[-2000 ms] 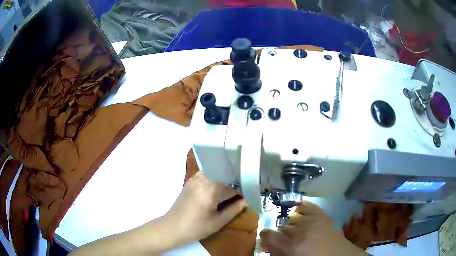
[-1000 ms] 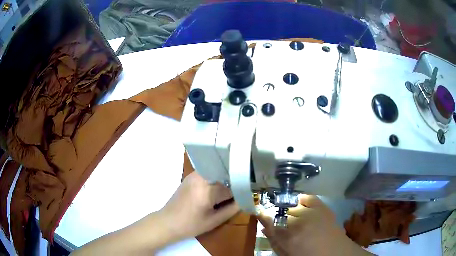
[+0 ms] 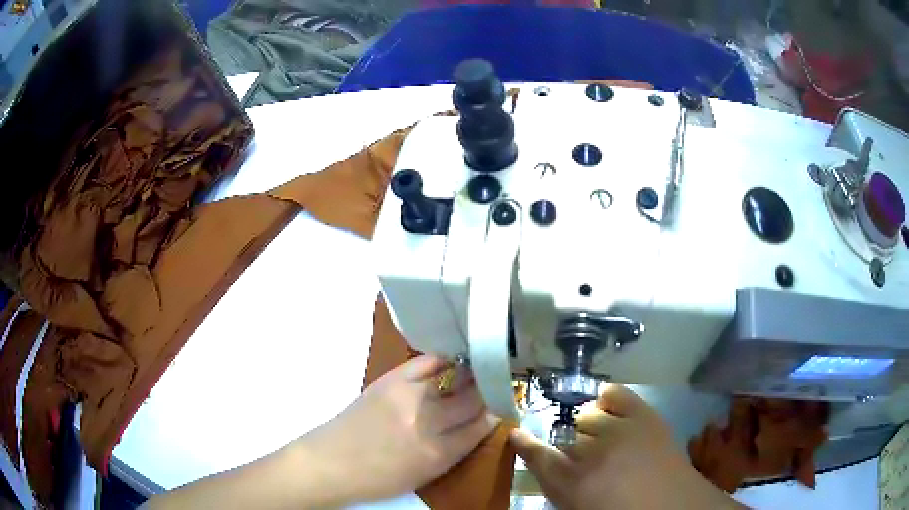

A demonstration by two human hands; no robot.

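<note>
A rust-brown fabric panel (image 3: 476,480) lies on the bed at the front of the white sewing machine head (image 3: 558,264). My left hand (image 3: 414,430) rests on the panel left of the needle area, fingers bent, pressing the cloth. My right hand (image 3: 608,453) is right of the needle, partly behind the thread tension dial (image 3: 575,383); one finger reaches the panel's right edge. The presser foot and needle are mostly hidden by the head and my fingers. Whether the right fingers grip the cloth is hidden.
A crumpled rust-brown heap (image 3: 120,199) lies at left in a dark holder, with chained pieces (image 3: 334,194) running behind the head. The control panel (image 3: 817,349) and bobbin winder (image 3: 877,207) are at right. More brown cloth (image 3: 759,443) lies below the panel. A blue object (image 3: 558,50) stands behind.
My left hand has shifted on the cloth, its fingers now nearer the needle area. The panel under it has moved slightly. My right hand stays beside the needle. The view has shifted slightly.
</note>
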